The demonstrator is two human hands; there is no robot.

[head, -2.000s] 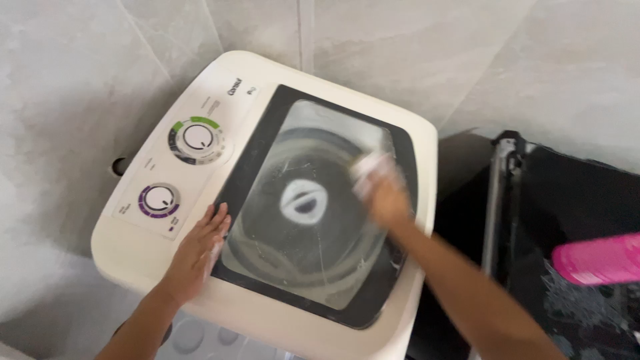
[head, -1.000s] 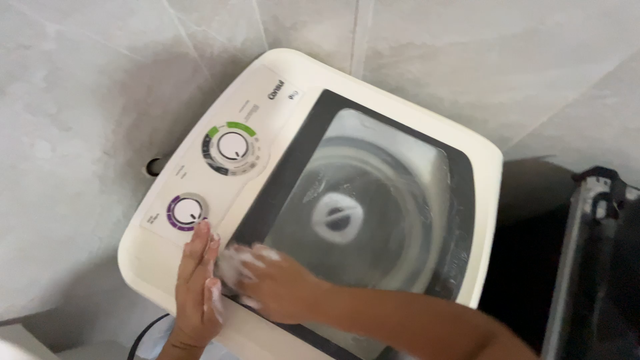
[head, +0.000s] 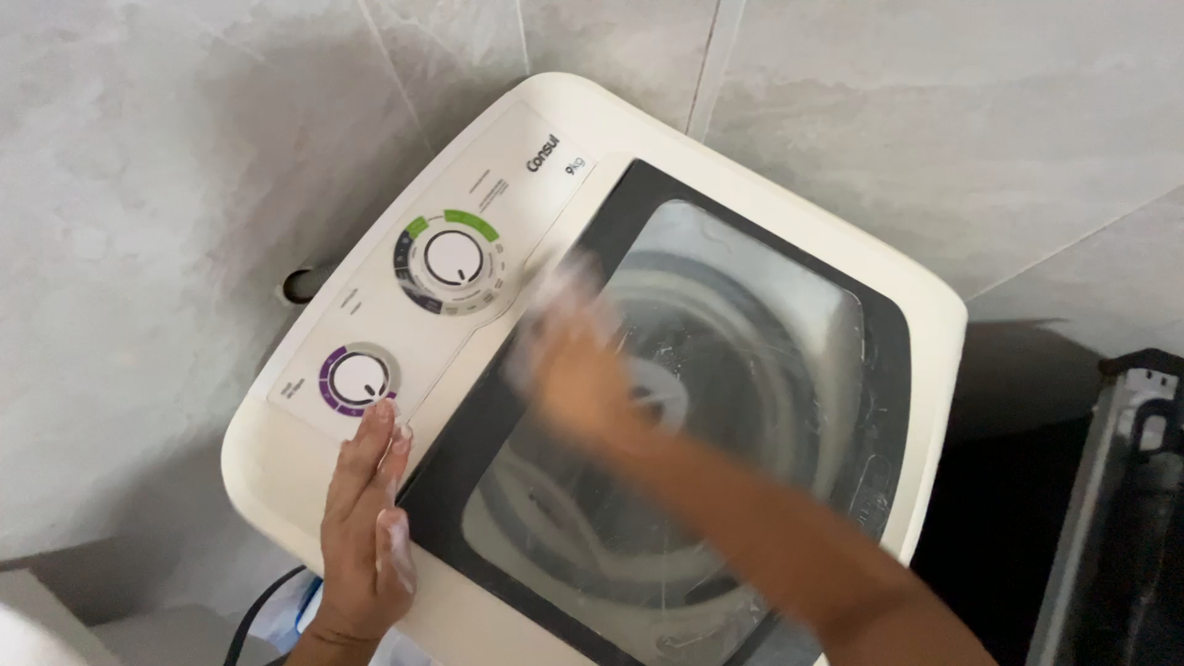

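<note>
A white Consul top-loading washing machine (head: 786,194) has its dark-framed, see-through lid (head: 740,370) down. My left hand (head: 365,527) lies on the machine's top at the lid's left edge, its fingertips by the lower dial (head: 359,378) with the purple ring. White foam clings to its fingers, and it holds nothing. Over the lid's upper left border is my right hand (head: 578,361), badly blurred; something whitish shows at its fingers, and whether that is foam or a cloth cannot be told. The larger dial (head: 453,258) with the green marks is left of that hand.
Grey marble-look wall tiles (head: 888,102) stand close behind the machine, with a round hole (head: 298,286) in the wall at its left. A black object with a metal-coloured edge (head: 1078,518) is at the right. A dark hose or cable (head: 254,606) curves at the lower left.
My right hand has moved from beside my left hand up along the lid's left border; two seconds ago it was over the lid's right part. My left hand stays near the lower dial.
</note>
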